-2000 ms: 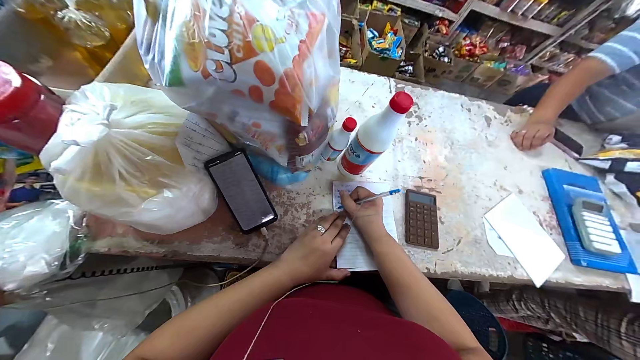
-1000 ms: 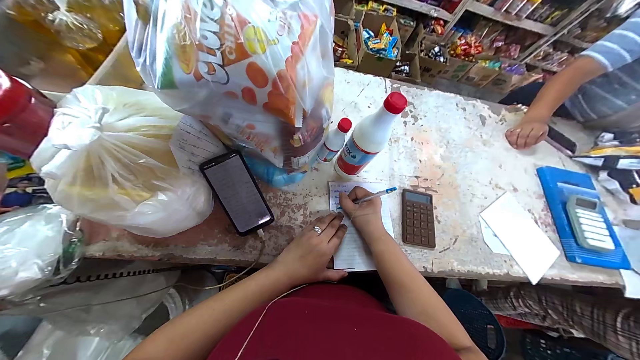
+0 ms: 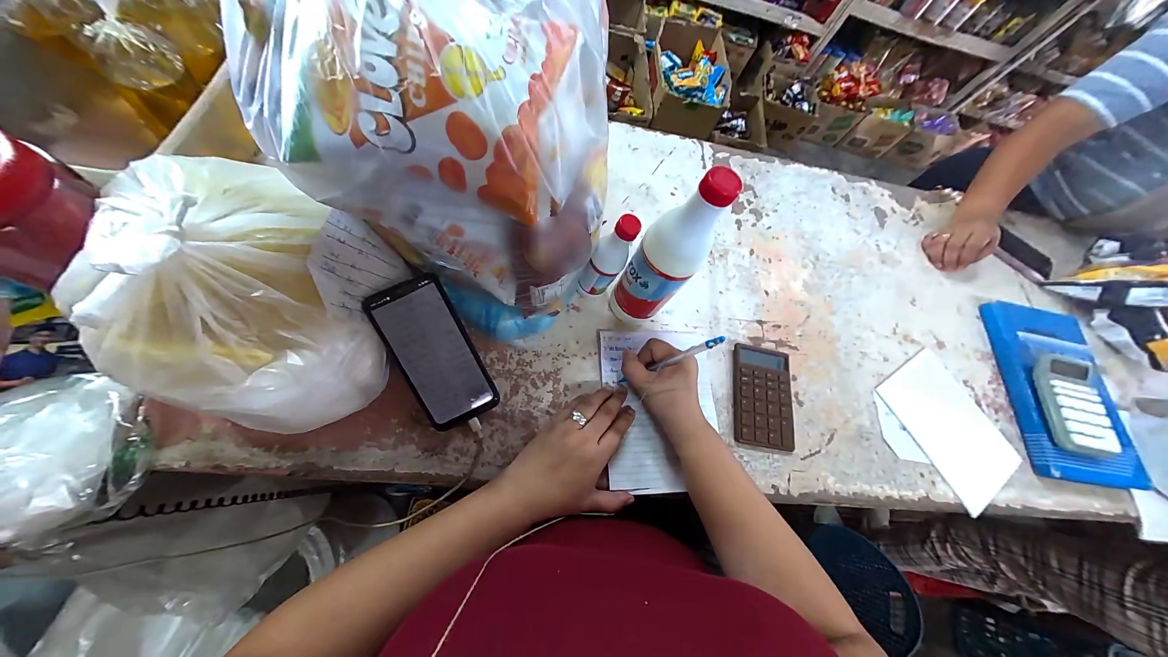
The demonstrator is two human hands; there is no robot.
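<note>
My right hand [image 3: 668, 383] grips a blue-and-white pen [image 3: 689, 354], its tip at a lined sheet of paper [image 3: 650, 452] that bears handwriting. Flat on the sheet's left edge lies my left hand [image 3: 570, 449], a ring on one finger, holding nothing. To the right of the paper is a brown calculator [image 3: 764, 398]. Behind it stand a large white bottle with a red cap [image 3: 675, 246] and a smaller similar bottle [image 3: 609, 257]. A black smartphone [image 3: 432, 351] with a lit screen and a cable plugged in leans at the left, by a handwritten paper.
Tied plastic bag [image 3: 219, 301] and large printed bag [image 3: 438, 119] crowd the left of the worn counter [image 3: 821, 274]. Rightward lie white papers [image 3: 949, 429], a blue folder [image 3: 1031, 365] and a grey calculator [image 3: 1077, 404]. Another person's hand [image 3: 963, 239] rests at the far edge. Snack boxes [image 3: 691, 82] stand behind.
</note>
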